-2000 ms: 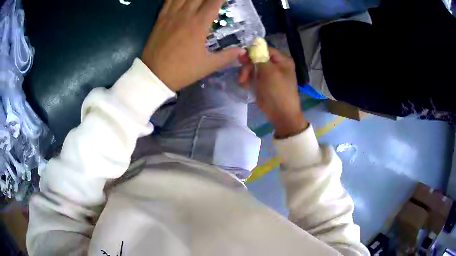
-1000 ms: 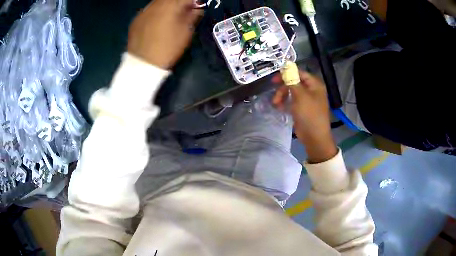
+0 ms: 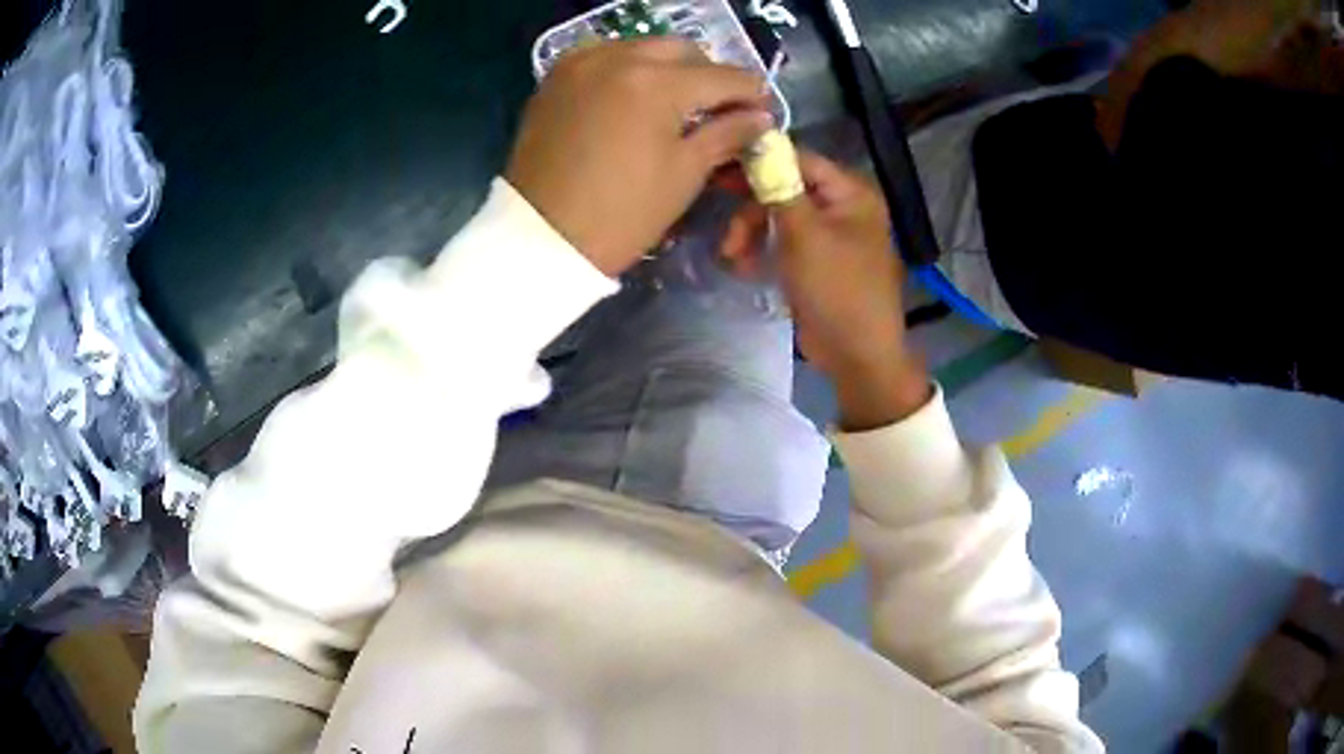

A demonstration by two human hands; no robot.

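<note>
The white housing [image 3: 557,40] lies at the top edge of the head view, with part of the green circuit board [image 3: 631,21] showing. My left hand [image 3: 627,148] covers its near side, fingers bent at the housing's near right corner. My right hand [image 3: 840,251] is just right of it at the same corner. A pale yellow wrap [image 3: 774,167] sits on a finger or thumb of my right hand. The fingertips of both hands nearly meet; what they pinch is too blurred and hidden to tell. A thin clear film hangs below them.
The hammer [image 3: 884,148] with a black handle lies right of the housing on the dark green mat [image 3: 266,162]. Bagged white cords [image 3: 89,295] are heaped at left. White clips [image 3: 386,15] lie at the top. Another person's dark-clothed arm [image 3: 1120,236] is at right.
My left hand has come from the upper left back over the housing, beside my right hand. The housing and hammer show higher and further left in the view.
</note>
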